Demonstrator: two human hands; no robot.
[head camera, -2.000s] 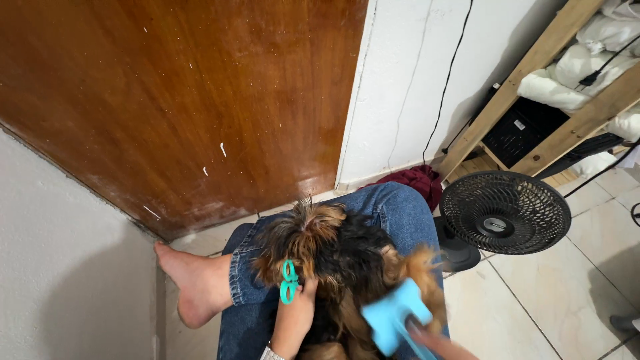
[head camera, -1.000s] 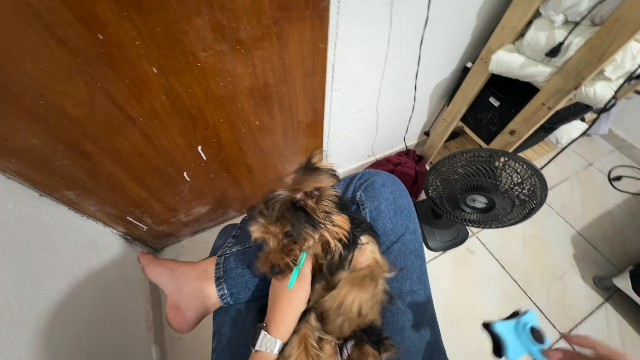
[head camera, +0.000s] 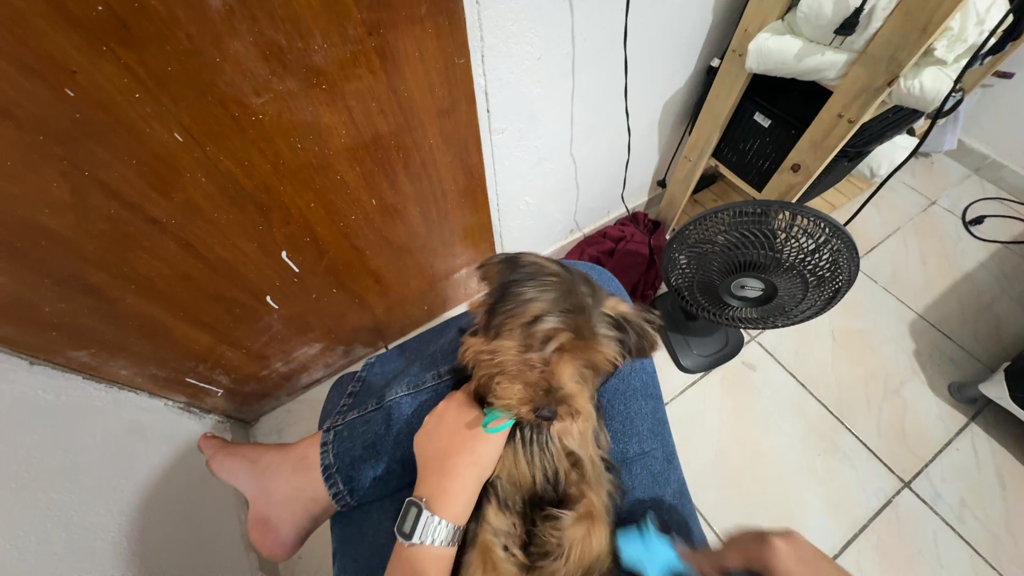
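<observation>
A small long-haired brown and black dog (head camera: 544, 344) lies on my lap, over blue jeans (head camera: 392, 416). My left hand (head camera: 460, 440), with a metal digital watch (head camera: 428, 524) on its wrist, is closed on the fur below the dog's chin; its fingertips are hidden. A green loop (head camera: 497, 420), perhaps scissor handles, shows at that hand beside the muzzle. At the lower right my right hand (head camera: 768, 552), blurred, holds a light blue pet brush (head camera: 650, 547) close to the dog's side, over my thigh.
A black fan (head camera: 760, 264) stands on the tiled floor right of my knee. Behind it are a wooden shelf (head camera: 864, 96) and dark red cloth (head camera: 620, 252). A brown wooden door (head camera: 240, 176) rises ahead. My bare foot (head camera: 276, 488) sticks out to the left.
My right hand has come back with the blue brush from out over the floor at the right to the dog's side. The dog's head has turned. My left hand stays by its chin.
</observation>
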